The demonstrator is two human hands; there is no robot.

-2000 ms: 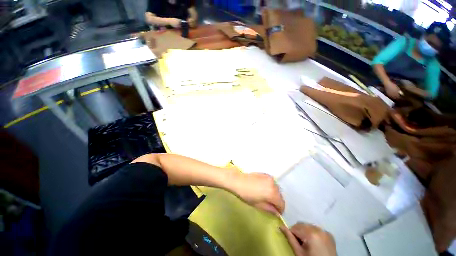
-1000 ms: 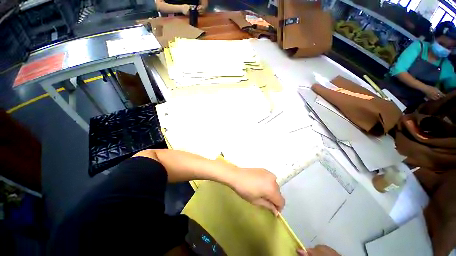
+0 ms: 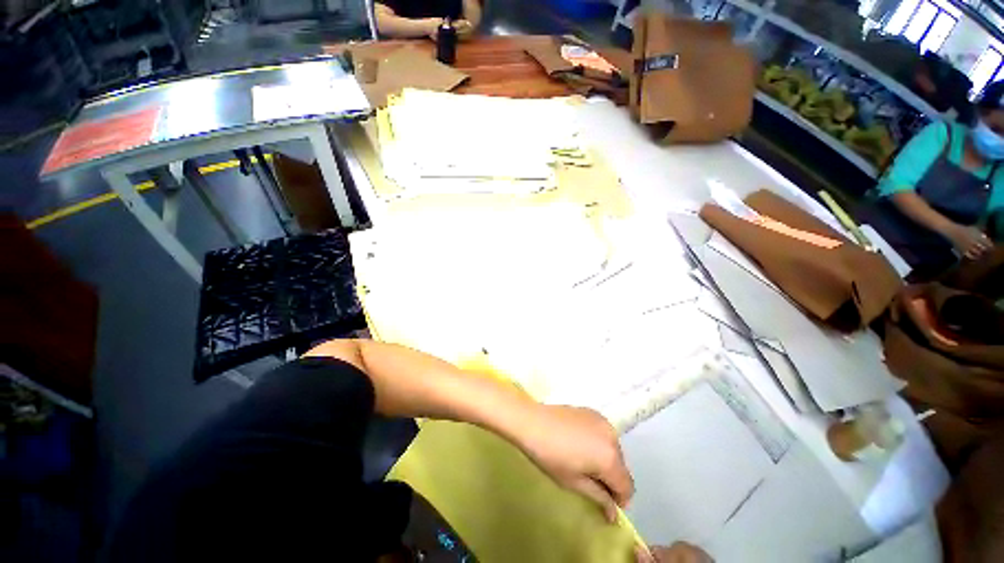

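A yellow lining panel lies curled over the lap, its right edge running towards the bottom rim. My left hand pinches this panel edge between thumb and fingers. My right hand is at the bottom rim, mostly cut off, with its fingertips at the lower part of the same edge. A pale work board with a speckled border lies beside and under the hands.
Glaring pale panel stacks with yellow edges cover the table. A small bottle, grey-white sheets and brown parts lie right. A black stool and metal-topped table stand left. Two people are across and right.
My right hand first moved down along the panel edge to the bottom rim, then slightly left. My left hand has moved a little lower, still pinching. The camera view has shifted.
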